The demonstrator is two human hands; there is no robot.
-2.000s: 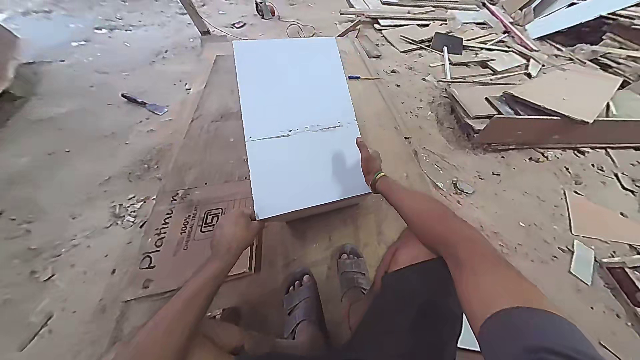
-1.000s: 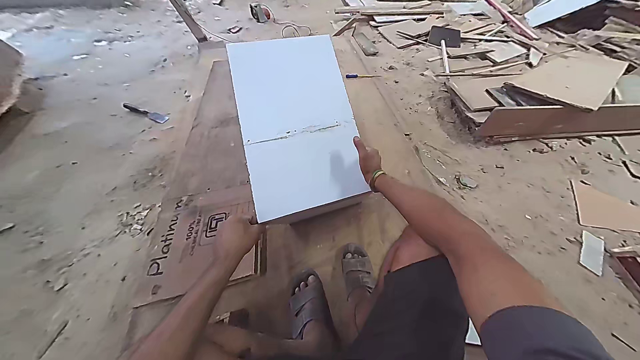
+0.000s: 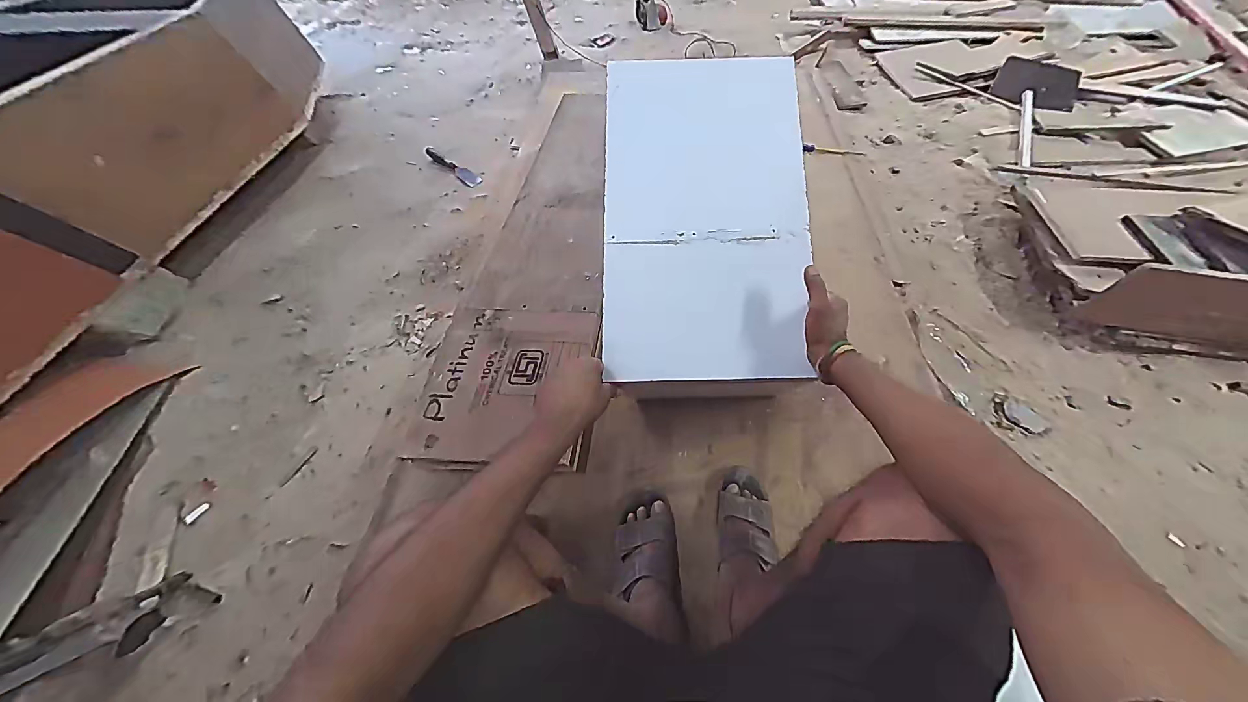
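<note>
A white rectangular panel lies flat over a lower wooden part, whose front edge shows beneath it. A rough seam with small holes crosses the panel. At the panel's near left corner, my left hand grips the edge, its fingertips hidden. My right hand holds the right edge close to the near corner, thumb along the top and a coloured band at the wrist. Left of the panel is a printed plywood board, partly behind my left hand and forearm.
My sandalled feet stand on a large plywood sheet. A putty knife lies on sandy ground at left, a screwdriver right of the panel. Board offcuts are heaped at right; a large wooden structure stands at upper left.
The view has turned left, bringing the large wooden structure further into sight. Both hands keep their places on the white panel's edges.
</note>
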